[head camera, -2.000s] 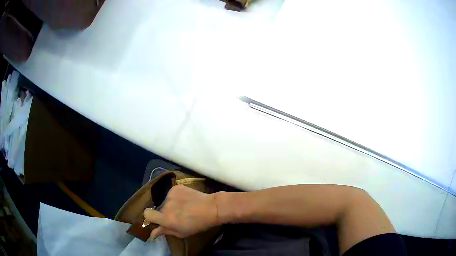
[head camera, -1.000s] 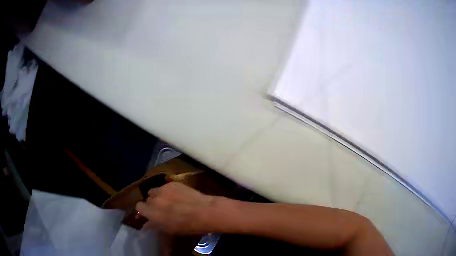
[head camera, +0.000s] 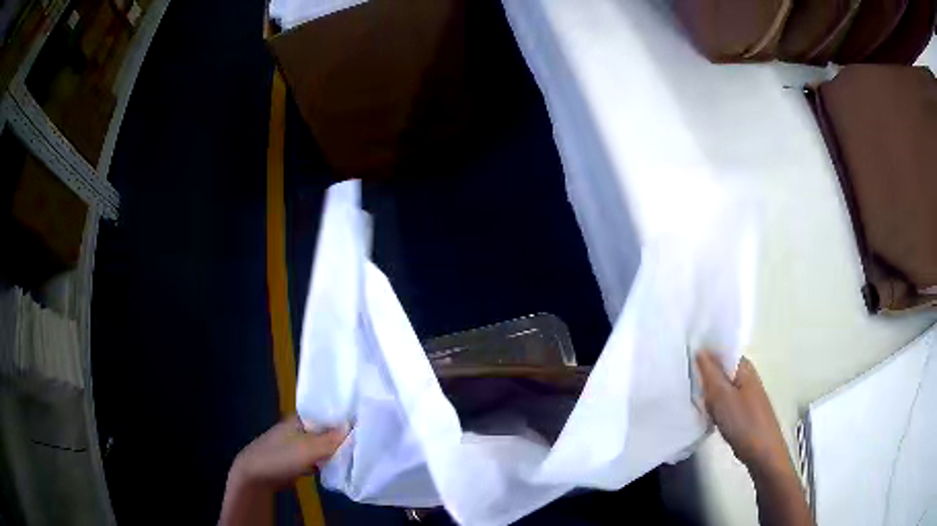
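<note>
A large white sheet of tissue paper (head camera: 493, 473) hangs in a sagging U between my hands. My left hand (head camera: 293, 450) is shut on its left part, low in the view. My right hand (head camera: 738, 406) is shut on its right part, beside the table edge. Behind and below the paper, a brown handbag (head camera: 514, 401) shows its open top. Paper hides the rest of the bag. A clear plastic bin (head camera: 503, 344) stands just beyond it.
The white-covered table (head camera: 791, 267) runs along the right, with a flat brown bag (head camera: 889, 170), upright filled bags (head camera: 822, 26) and a paper stack (head camera: 873, 431). A brown carton (head camera: 360, 87) stands ahead. Grey shelving (head camera: 62, 164) and a yellow floor line (head camera: 277, 226) are left.
The view has swung left to the aisle. One hand was at the bag's opening; now both hands hold the white sheet spread and raised above the bag.
</note>
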